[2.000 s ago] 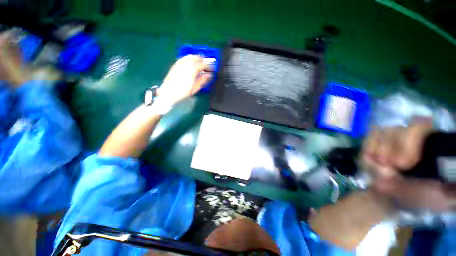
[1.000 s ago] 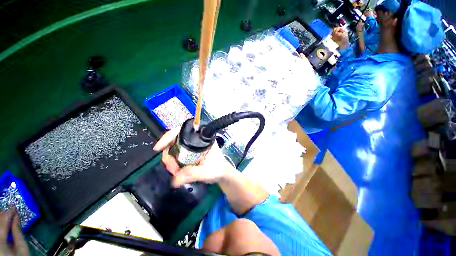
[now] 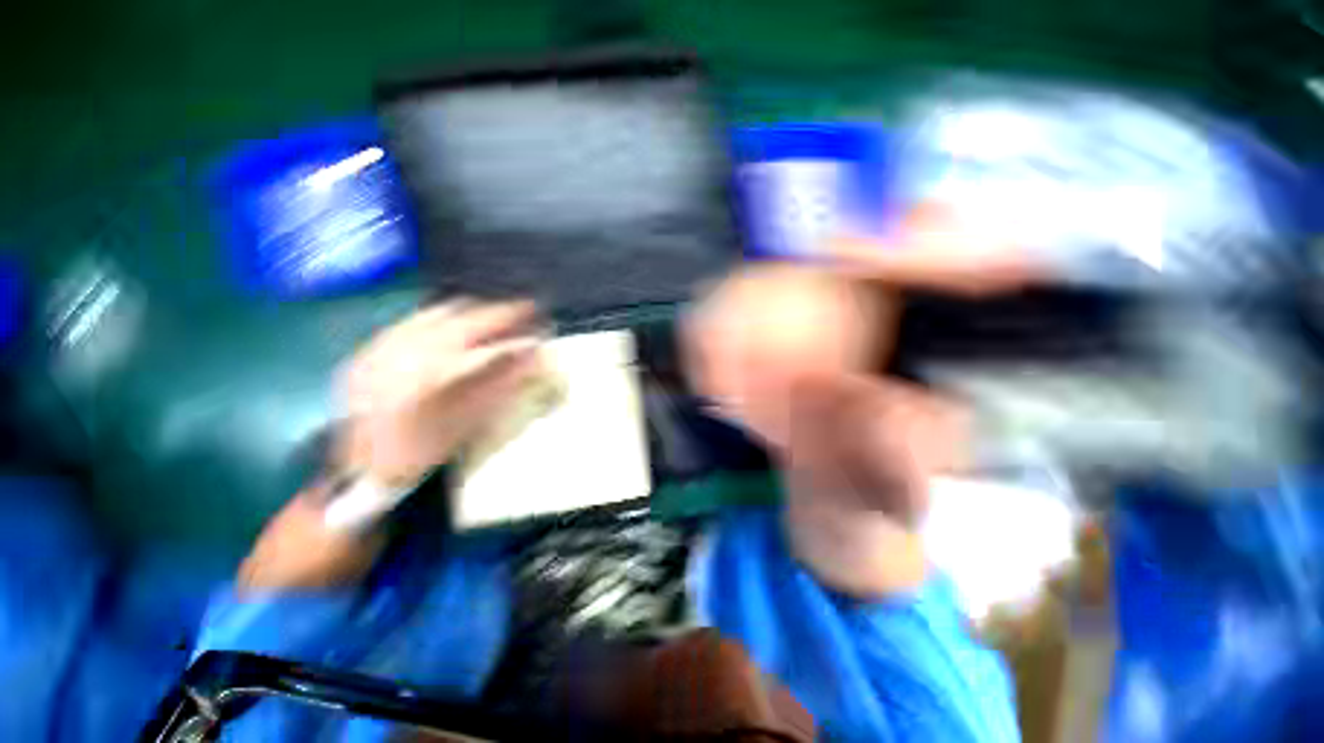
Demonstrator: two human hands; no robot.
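Note:
The view is strongly blurred. The cream-white jig (image 3: 581, 443) lies in front of me on the bench. My left hand (image 3: 436, 380) is over the jig's upper left part; whether its fingers hold anything cannot be seen. My right hand (image 3: 813, 363) is to the right of the jig, around the thick black handle of the electric screwdriver (image 3: 1016, 322), which points to the right. The black screw tray (image 3: 581, 269) is behind the jig, with a grey heap of screws in it.
A blue parts bin (image 3: 259, 218) is left of the tray and another blue bin (image 3: 857, 153) is right of it. Clear blister trays (image 3: 1075, 174) are at the far right. A brown carton (image 3: 1082, 639) is at the lower right. Blue sleeves show at both sides.
The view has swung back left to the jig. My left hand has moved from the left bin to the jig. My right hand still has the screwdriver, now beside the jig.

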